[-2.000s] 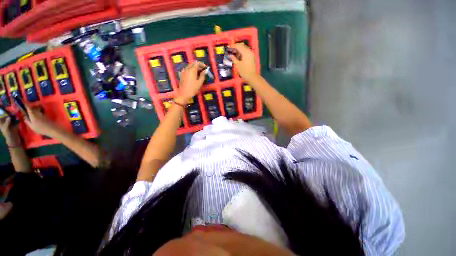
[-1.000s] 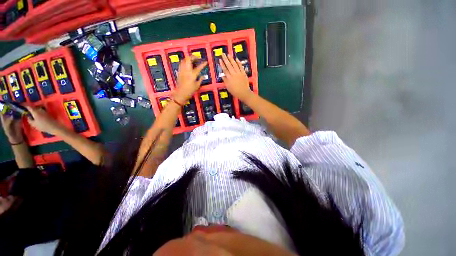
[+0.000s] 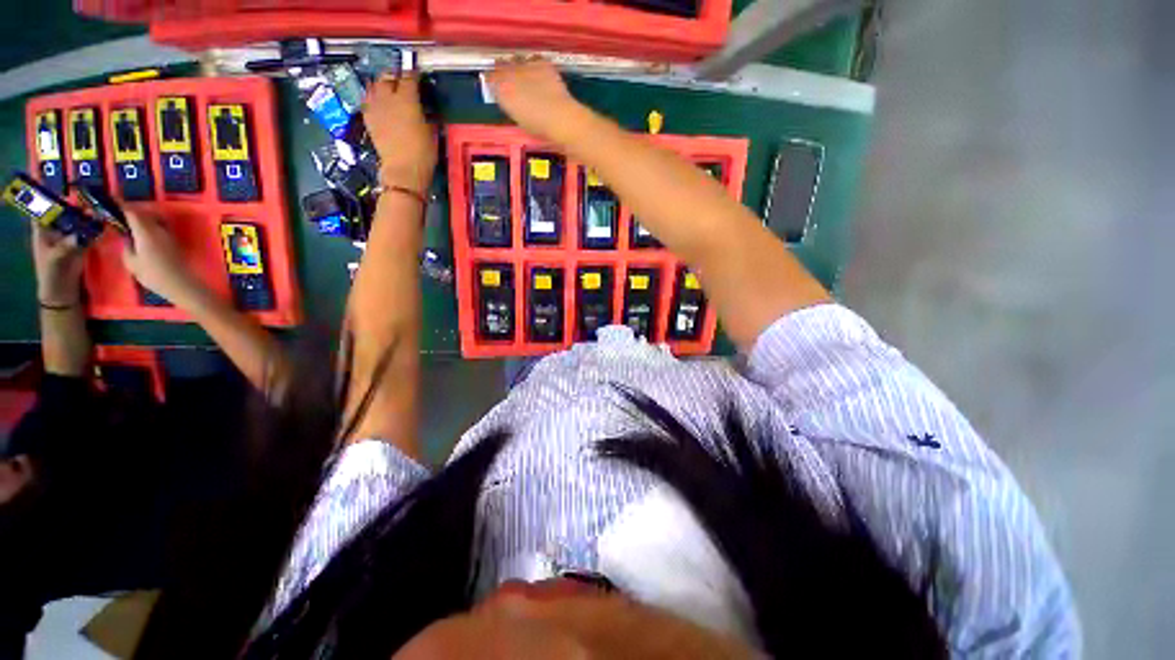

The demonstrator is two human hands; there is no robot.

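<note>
A red-orange tray lies in front of me, holding keypad phones back up, such as this one, with yellow patches at their tops. My right forearm hides part of its back row. My left hand is over the loose battery pile, left of the tray; its fingertips are at a battery at the pile's back end, and its grip is unclear. My right hand is behind the tray by the bench's back ledge, with a small pale piece, seemingly a battery, at its fingertips.
Stacked red trays stand along the back. A dark slab lies right of my tray, and a small yellow piece behind it. At left, another person's hands hold a phone over a second tray.
Both my hands have left the phones in the tray and moved back, the left one to the battery pile and the right one to the back ledge. The view has shifted, so the tray appears further right.
</note>
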